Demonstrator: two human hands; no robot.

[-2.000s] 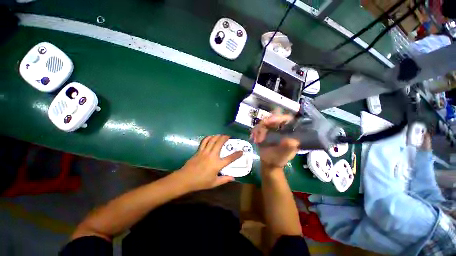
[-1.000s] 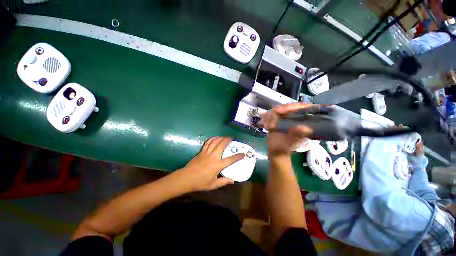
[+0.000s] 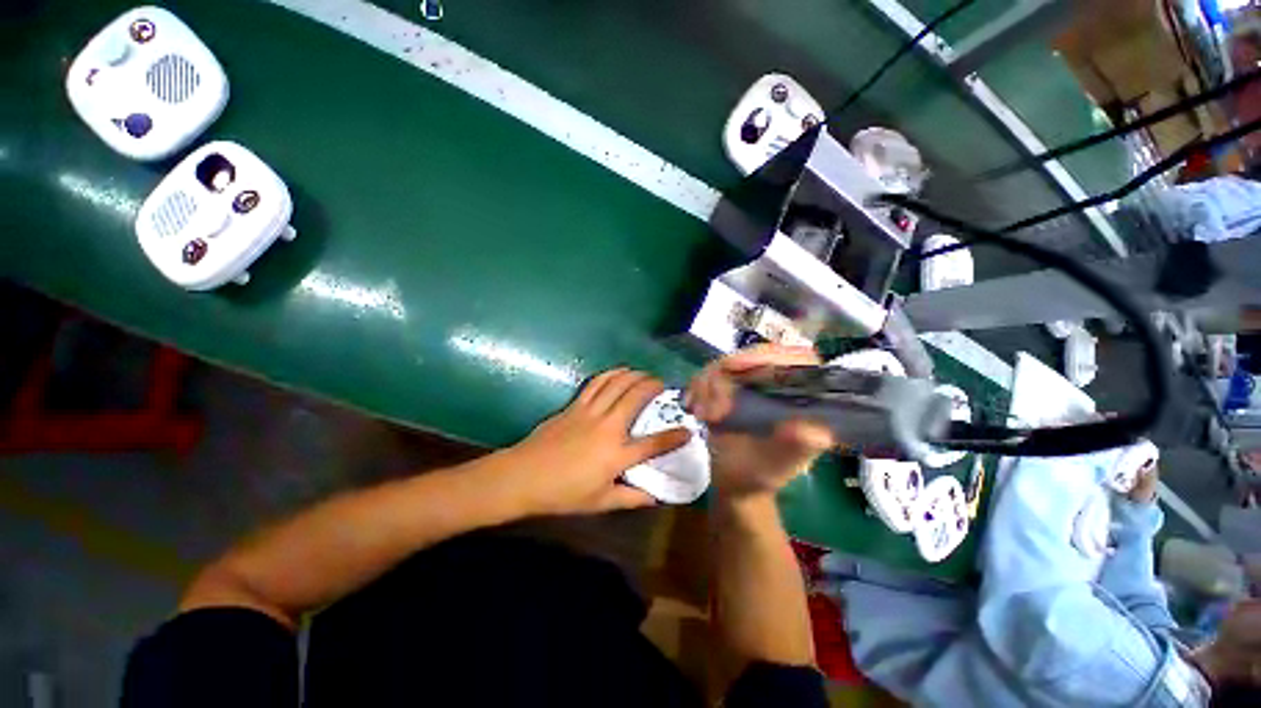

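Note:
A small white plastic unit (image 3: pixel 672 465) lies at the front edge of the green bench. My left hand (image 3: pixel 598 445) is spread over its left side and holds it. My right hand (image 3: pixel 761 426) is closed around a grey electric screwdriver (image 3: pixel 830 403), held nearly level, its front end at the unit's upper right. The bit is hidden or too blurred to see. A black cable (image 3: pixel 1155 346) curves from the driver's rear. The silver screw feeder (image 3: pixel 808 263) stands just beyond my right hand.
Two face-side units (image 3: pixel 148 83) lie at the far left. More units (image 3: pixel 940 519) lie right of my right hand. Others (image 3: pixel 768 122) lie beyond the white strip (image 3: pixel 553 122). A person in a light blue jacket (image 3: pixel 1051 539) sits at the right. A grey bar (image 3: pixel 1037 293) crosses the right side.
The view has shifted. My right hand has brought the screwdriver from the feeder's front back to the unit. My left hand stays on the unit, which now looks more tilted.

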